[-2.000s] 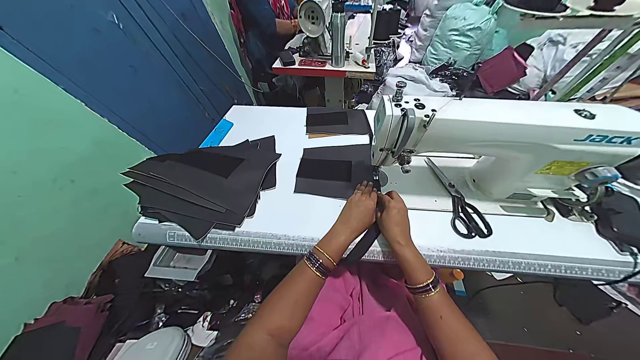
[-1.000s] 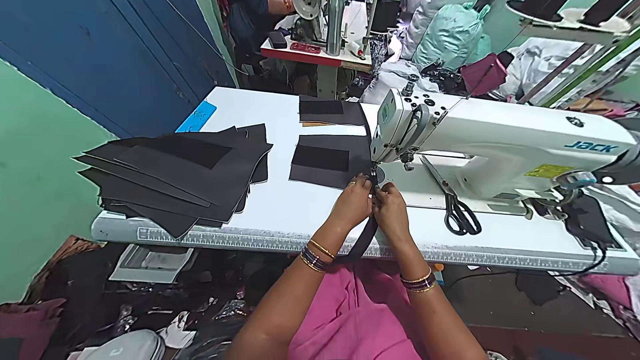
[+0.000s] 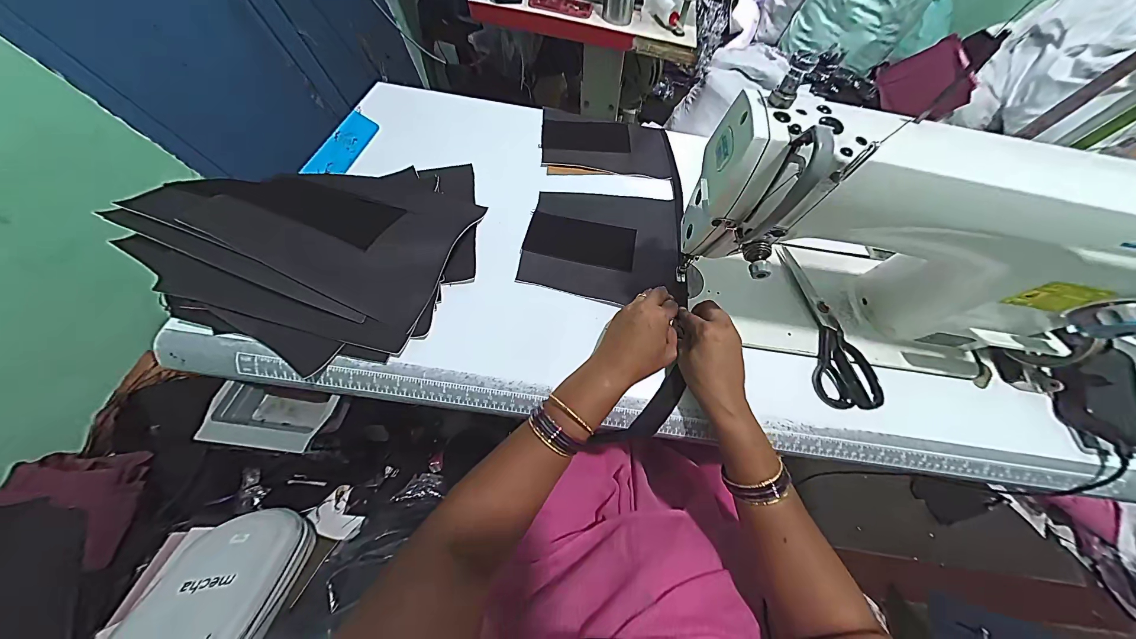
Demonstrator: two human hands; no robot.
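My left hand (image 3: 641, 333) and my right hand (image 3: 713, 355) meet just in front of the presser foot of a white Jack sewing machine (image 3: 932, 204). Both pinch a black fabric strip (image 3: 661, 404), whose tail curves down over the table edge. Beyond my fingers the strip runs along the right edges of a near dark fabric panel (image 3: 657, 222) and a far dark fabric panel (image 3: 650, 151). Each panel carries a smaller black rectangle. The near panel's corner lies at my left fingertips. Black-handled scissors (image 3: 830, 342) rest on the machine bed, right of my right hand.
A stack of dark fabric panels (image 3: 355, 257) lies on the left of the white table (image 3: 497, 328), partly over its ruler-marked front edge. Behind it is a blue plastic piece (image 3: 342, 142). A grey case (image 3: 222, 577) sits below at the left. Behind stands another table (image 3: 568, 22).
The view has shifted. Both hands stay close together on the black strip near the presser foot; nothing else has plainly changed.
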